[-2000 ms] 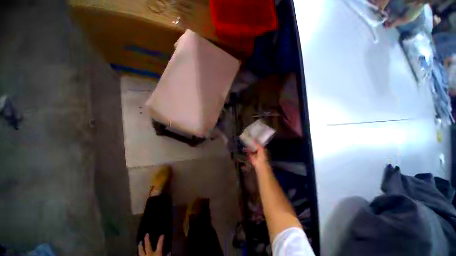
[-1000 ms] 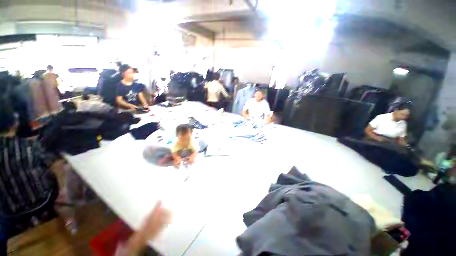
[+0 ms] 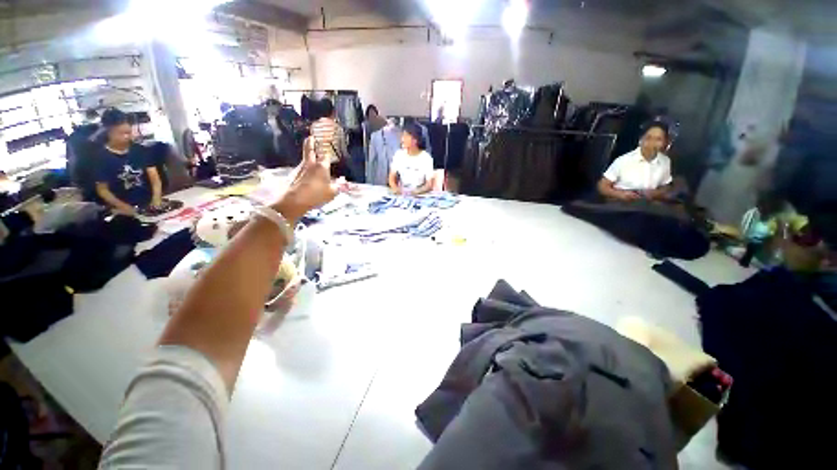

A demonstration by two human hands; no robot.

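Note:
A heap of grey garments lies on the large white table in front of me. My left hand is raised at the end of an outstretched arm in a white sleeve, above the far part of the table. One finger points up and no held thing shows, though the hand is small and blurred. My right hand is not in view. An open brown cardboard box with pink-red items stands against the heap's right side, beside a cream cloth-like piece.
Navy garments lie at the right. Striped blue-white cloth lies on the far table. A pale spotted round thing is partly behind my arm. People are at the far side, left and right. Dark garments lie at left.
The view has risen from the floor and then turned. My left arm now reaches far forward over the table. The small child seen on the table is now largely hidden behind it.

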